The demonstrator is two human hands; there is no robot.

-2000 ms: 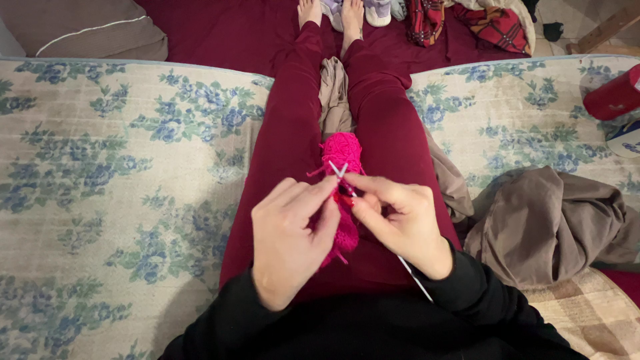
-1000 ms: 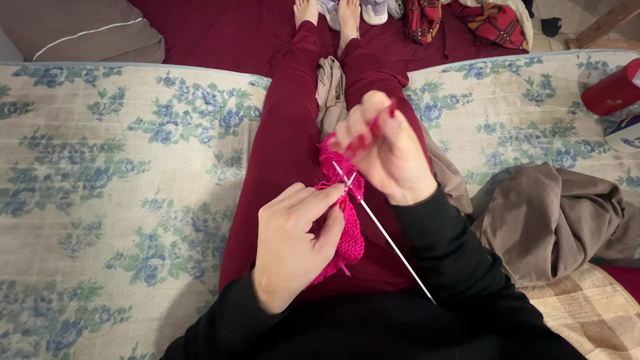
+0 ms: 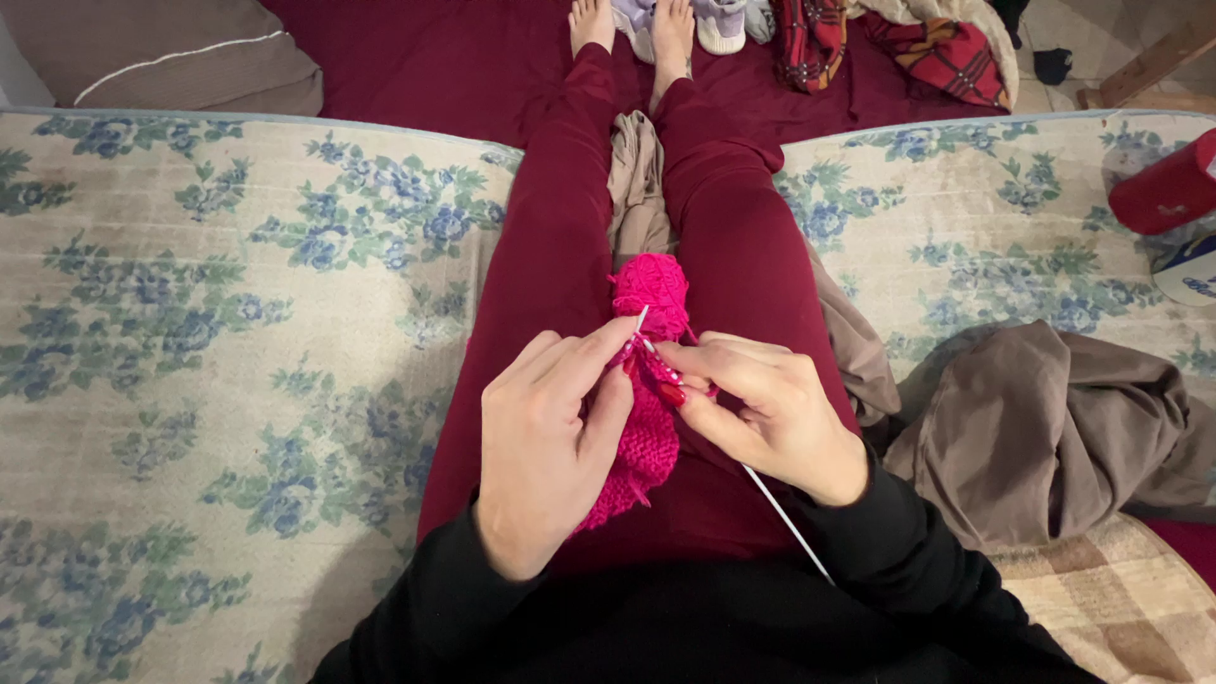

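Pink knitted fabric (image 3: 646,442) hangs below my hands over my lap, its upper edge on the knitting needles. My left hand (image 3: 551,427) pinches the work and a needle between thumb and index finger, with a light needle tip (image 3: 642,318) poking up beyond the fingertips. Close beside it on the right, my right hand (image 3: 774,404) grips the other needle (image 3: 787,521), whose shaft runs out below the palm toward my sleeve. A ball of pink yarn (image 3: 654,285) lies between my thighs just past the fingertips. The fingers partly hide the stitches.
I sit on a floral mattress (image 3: 361,209). A crumpled brown cloth (image 3: 1045,437) lies at right, above a checked blanket (image 3: 1111,589). A red container (image 3: 1164,190) rests at the right edge. Grey cushion (image 3: 180,57) at upper left; shoes (image 3: 719,24) and plaid cloth (image 3: 940,57) lie near my feet.
My right hand, raised above the work with its fingers lifted a second ago, has come down beside my left hand onto the needle. The left hand has stayed nearly in place.
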